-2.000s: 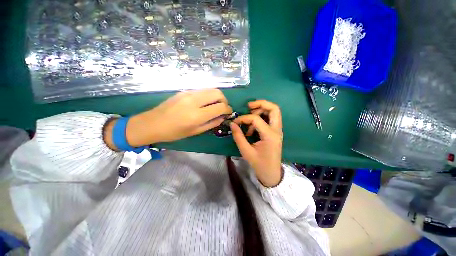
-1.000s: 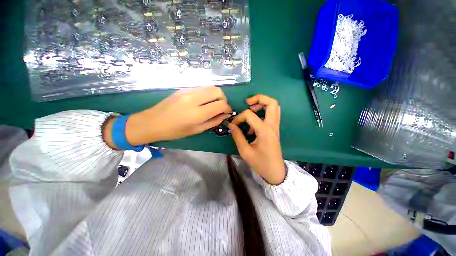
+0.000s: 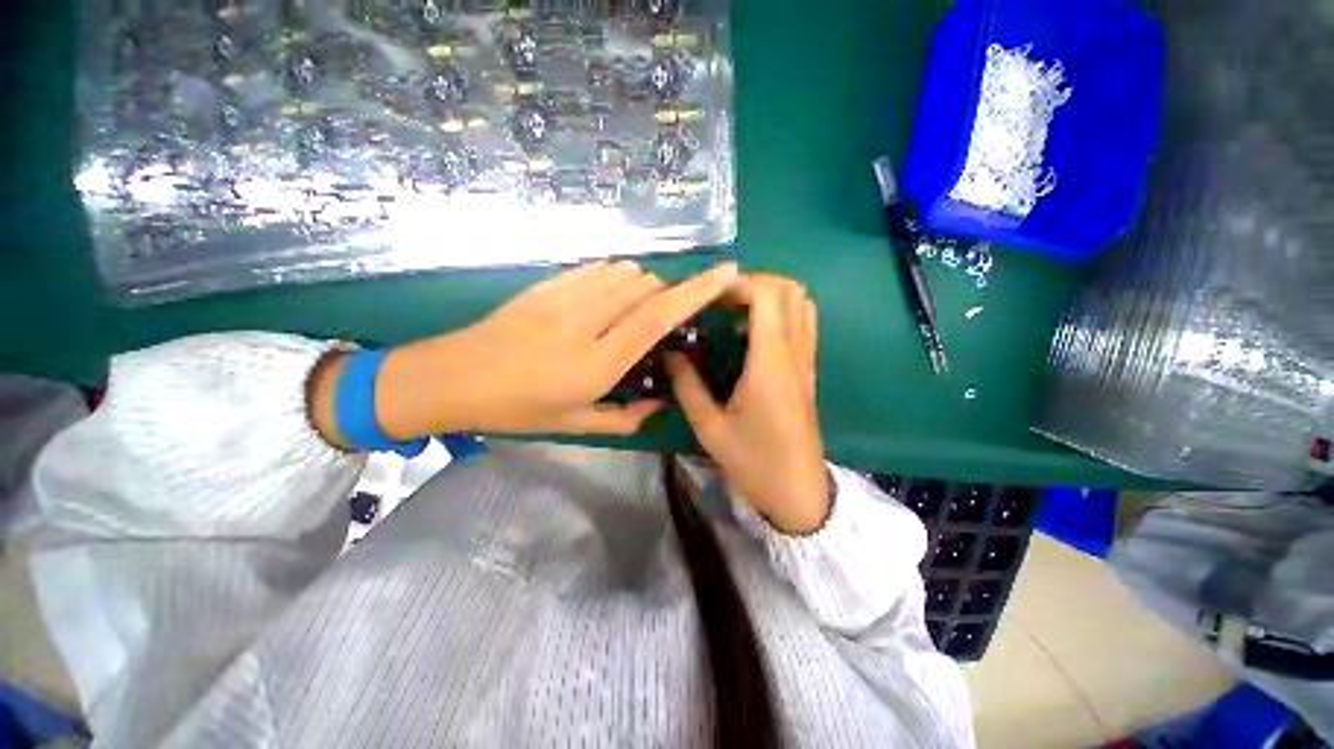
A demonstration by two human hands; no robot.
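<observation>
A small black watch housing [image 3: 644, 384] is held between both hands over the green mat, largely hidden by the fingers. My left hand [image 3: 549, 351], with a blue wrist band, is at its left side, thumb low and fingers reaching over the top. My right hand [image 3: 768, 395] is curled round the right side, its thumb pressed on the dark piece. Whether a small flex part is in the fingers cannot be told.
A clear blister tray [image 3: 410, 147] lies at upper left. A blue bin [image 3: 1105, 161] of white bits is at upper right, tweezers [image 3: 913, 271] and loose bits beside it. Stacked blister trays [image 3: 1170, 366] are far right. Black [image 3: 973, 556] and white [image 3: 395, 480] compartment trays sit below the bench edge.
My left fingers have stretched out over the top of the housing and its thumb has dropped lower. My right fingers have closed in round the housing, which now looks tilted.
</observation>
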